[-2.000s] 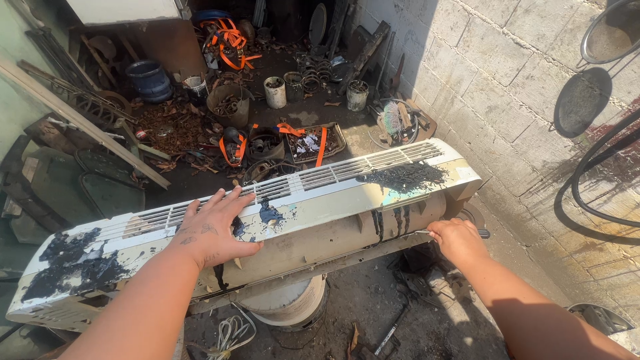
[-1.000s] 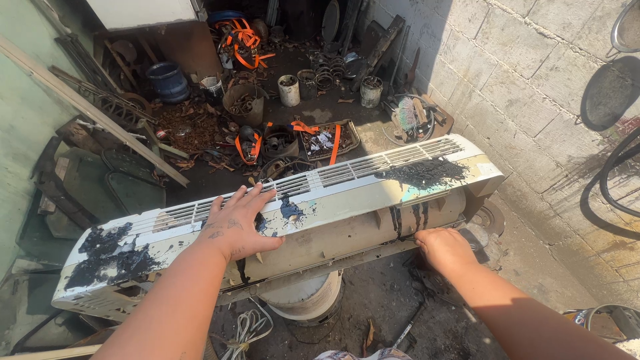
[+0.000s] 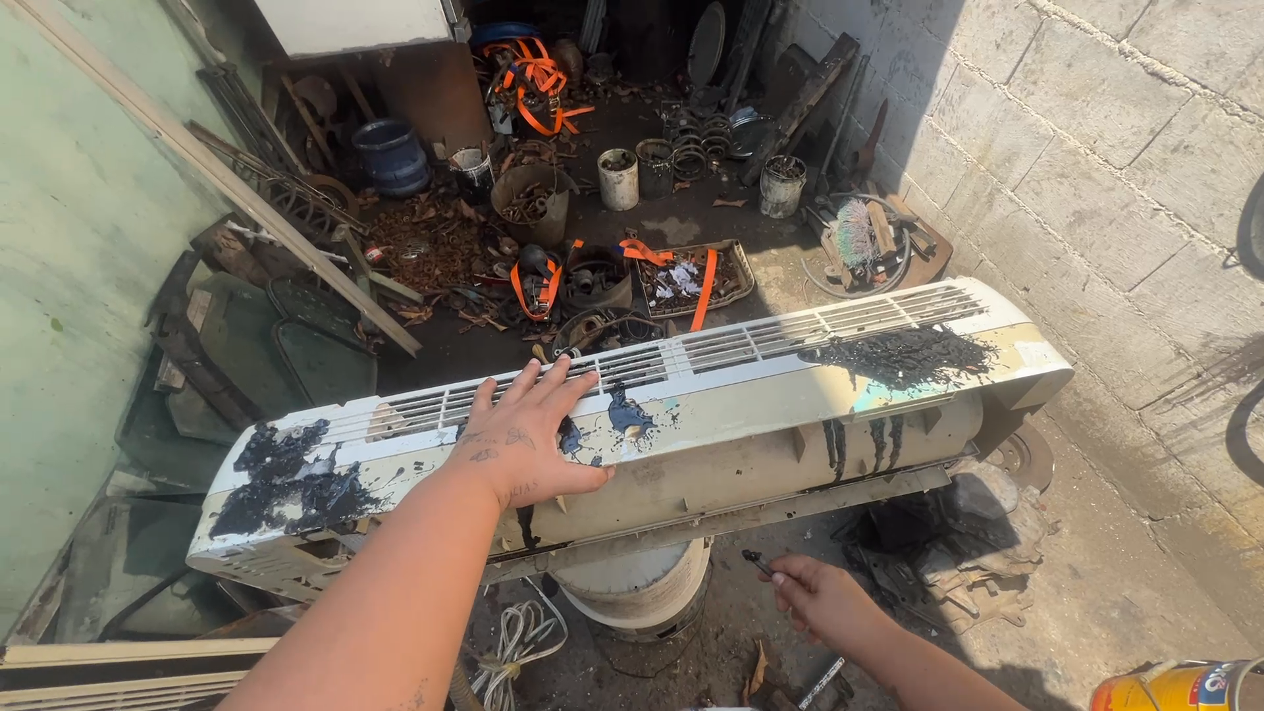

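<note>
The plastic casing of a split air conditioner's indoor unit (image 3: 750, 400), stained with black tar-like patches, lies across the view above an upturned-looking white bucket (image 3: 642, 583). Spread over its slatted top, left of the middle, is my left hand (image 3: 518, 434), fingers apart, palm on the casing. Below the casing's front edge, clear of it, my right hand (image 3: 815, 592) pinches a small dark object (image 3: 756, 561) between thumb and fingers; what it is cannot be told. A metal tool or strip (image 3: 822, 683) lies on the ground below that hand.
Behind the casing are a blue plastic container (image 3: 392, 158), buckets of scrap (image 3: 533, 202), orange straps (image 3: 533, 84) and coil springs (image 3: 699, 143). Glass panes (image 3: 321, 360) lean at left, a block wall (image 3: 1116, 197) stands at right. A coiled white cable (image 3: 515, 647) lies below; a yellow can (image 3: 1175, 686) is bottom right.
My right hand has moved off the casing's lower front edge, downward and away from it, and a small dark object now shows in its fingers. My left hand stays on the casing's top.
</note>
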